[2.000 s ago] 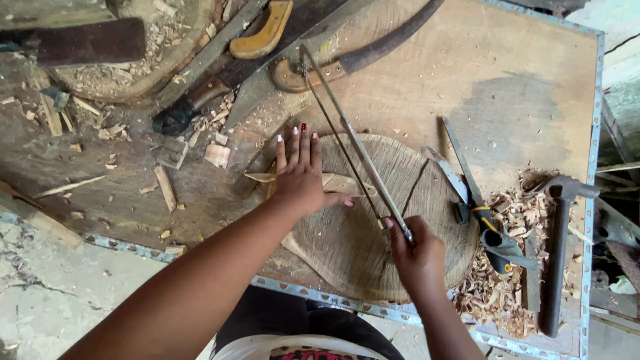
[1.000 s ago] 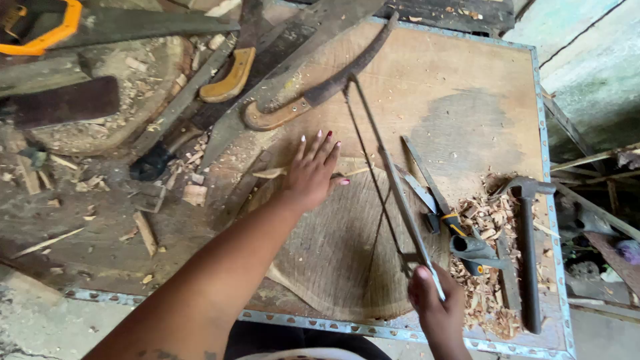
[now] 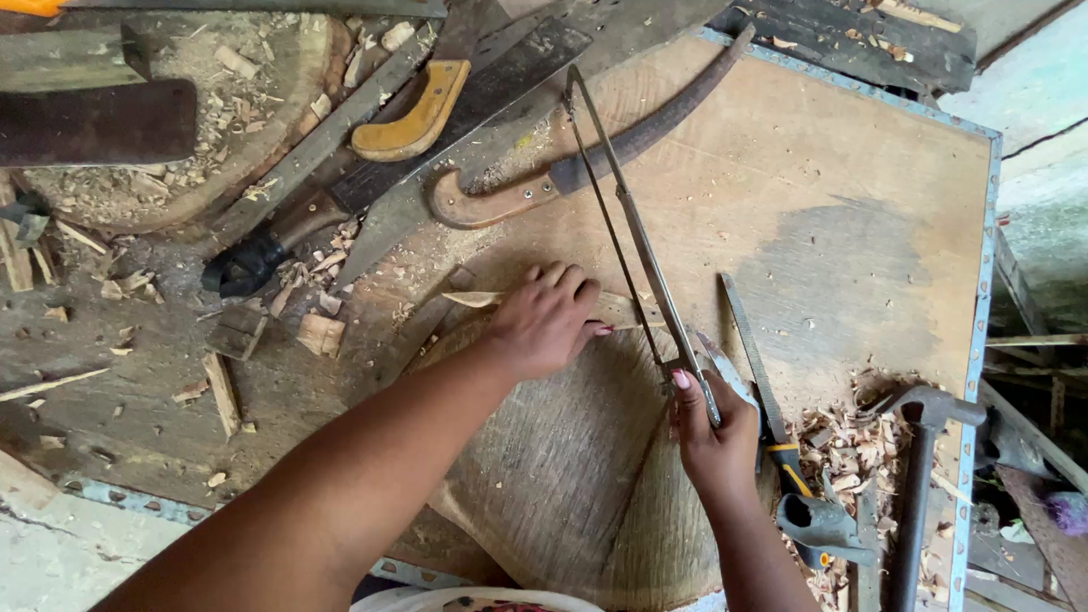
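My left hand [image 3: 552, 319] is closed over a pale carved piece of wood [image 3: 625, 311] near the far edge of a round wooden slab [image 3: 561, 459]. One pointed end of the piece shows left of my fingers, the other part to their right. My right hand [image 3: 718, 425] grips the near end of a hacksaw [image 3: 639, 229], whose handle is mostly hidden by my fingers. The saw's frame points away from me, and its thin blade passes over the right part of the wood piece; whether they touch I cannot tell.
A curved knife with a wooden handle [image 3: 493, 200] and a machete [image 3: 306, 217] lie beyond my hands. To the right are a file [image 3: 756, 365], a claw hammer [image 3: 914, 493] and wood shavings [image 3: 850, 442]. A second round slab [image 3: 306, 110] bearing chips stands at the far left.
My left hand, spread flat with fingers extended in both earlier frames, is now curled over the wood piece. The hacksaw in my right hand now crosses the piece's right part. The view has shifted.
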